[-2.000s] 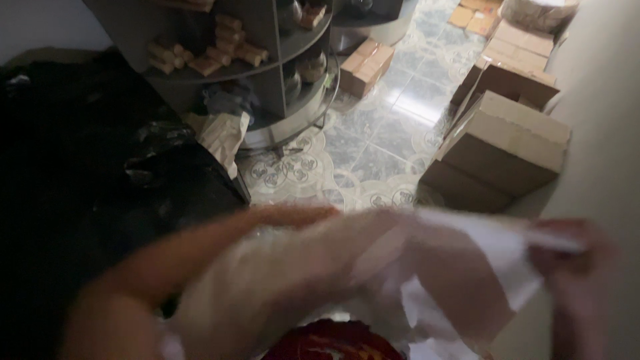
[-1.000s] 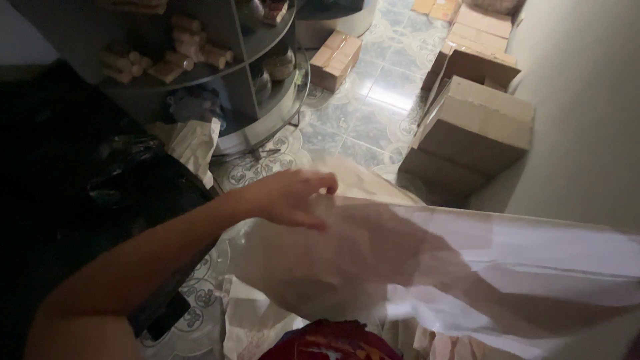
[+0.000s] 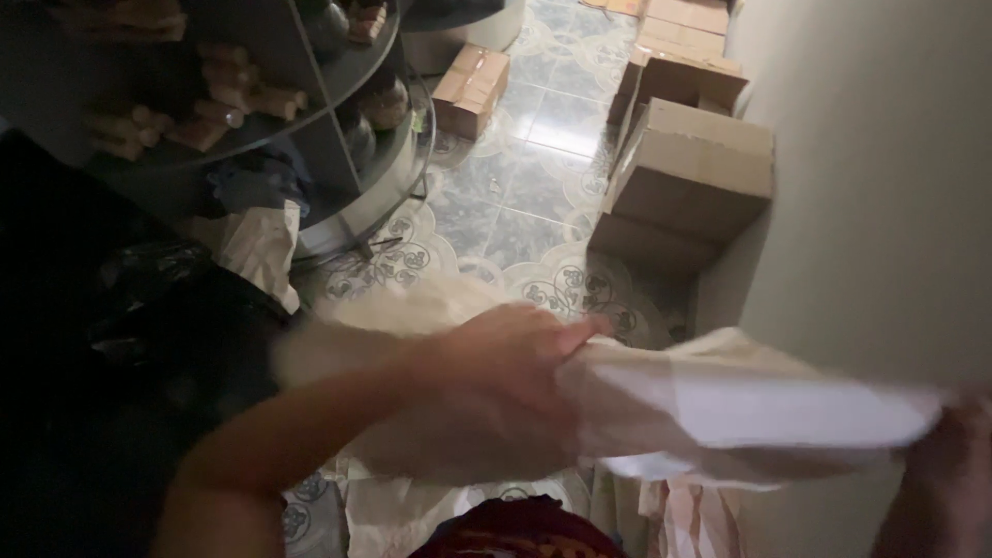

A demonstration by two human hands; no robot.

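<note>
A large sheet of pale paper or thin cloth (image 3: 775, 403), blurred by motion, stretches across the lower part of the head view. My left hand (image 3: 515, 356) grips its upper edge near the middle, and part of the sheet bunches out to the left of the hand. At the far right, my right hand (image 3: 957, 434) holds the other end; its fingers are blurred and partly cut off by the frame. Below the sheet, more crumpled pale material (image 3: 403, 508) lies low down, beside the dark red clothing on my body.
A round-edged shelf unit (image 3: 341, 209) with rolled or stacked items stands at the upper left. Black plastic (image 3: 139, 349) covers the left side. Cardboard boxes (image 3: 697, 163) line the right wall, and another box (image 3: 471, 89) sits on the patterned tile floor (image 3: 535, 178).
My left hand, with fingers partly spread at the sheet's edge one second ago, has moved right and closed on it. My right hand, out of frame then, shows again at the right.
</note>
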